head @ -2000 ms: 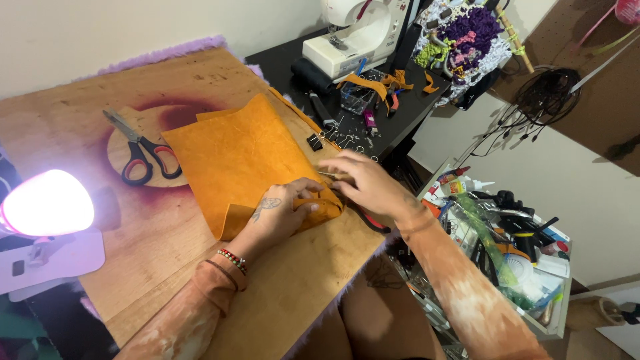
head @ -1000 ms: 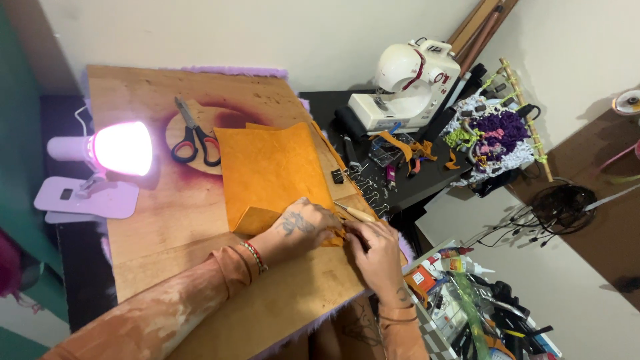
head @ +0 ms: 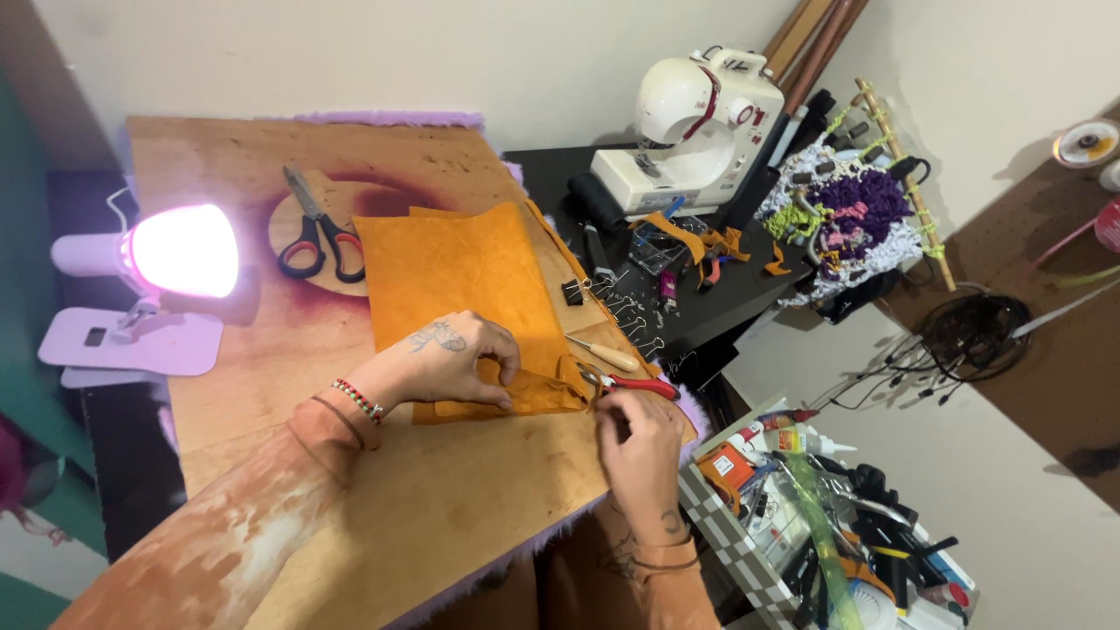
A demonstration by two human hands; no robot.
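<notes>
An orange leather piece (head: pixel 455 280) lies on the wooden board, its near edge folded or gathered with a thin lace at the right corner. My left hand (head: pixel 459 359) rests over the near part of it, thumb and fingertips on the leather; whether they pinch it cannot be told. At the right corner is my right hand (head: pixel 643 433), fingers curled beside the thin leather lace (head: pixel 591 385); its fingertips are partly hidden. Just beyond lie red-handled pliers (head: pixel 643 385) and a wooden-handled awl (head: pixel 612 355). Scissors with black and red handles (head: pixel 319 249) lie left of the leather.
A lit lamp (head: pixel 175 254) stands at the left. Binder clips (head: pixel 576 291), a lighter (head: pixel 668 287) and leather scraps (head: pixel 674 236) lie near the sewing machine (head: pixel 700 131). A crowded box of supplies (head: pixel 722 534) is at the lower right. Purple fur (head: pixel 691 411) edges the board.
The view has shifted. My hands were close together at the leather's right corner; now they are farther apart, the left farther left along the near edge.
</notes>
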